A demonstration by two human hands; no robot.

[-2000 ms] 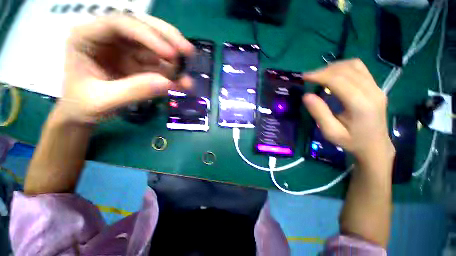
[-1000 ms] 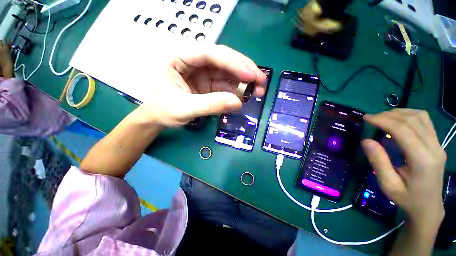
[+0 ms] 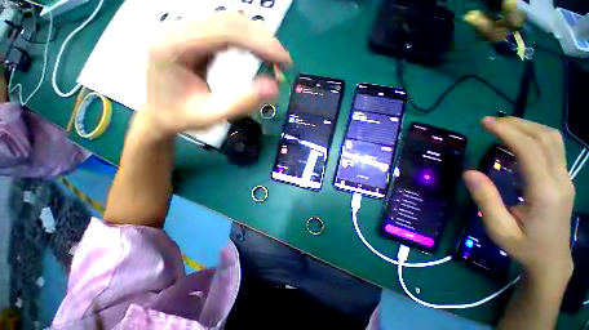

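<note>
My left hand (image 3: 187, 84) is raised over the white board's edge, blurred. Its thumb and forefinger are a little apart, with a thin, blurred edge of a ring between the tips. My right hand (image 3: 529, 193) is over the rightmost phone of the row (image 3: 487, 238), thumb and fingers apart, holding nothing. One ring (image 3: 268, 111) lies by the round black case (image 3: 244, 142); two more rings (image 3: 259, 193) (image 3: 315, 225) lie near the front edge. Lit phones (image 3: 309, 132) (image 3: 370, 138) stand in a row with the purple-circle phone (image 3: 424, 187).
The white board (image 3: 119, 61) with dark holes is at upper left, the tape roll (image 3: 93, 115) beside it. A black stand (image 3: 412, 29) and black cable (image 3: 478, 78) are behind the phones. White cables (image 3: 361, 235) loop in front. A person's sleeve (image 3: 42, 138) shows at far left.
My left hand has moved up and left from over the leftmost phone, uncovering that phone, the black case and a ring beside it. My right hand stays over the rightmost phone of the row.
</note>
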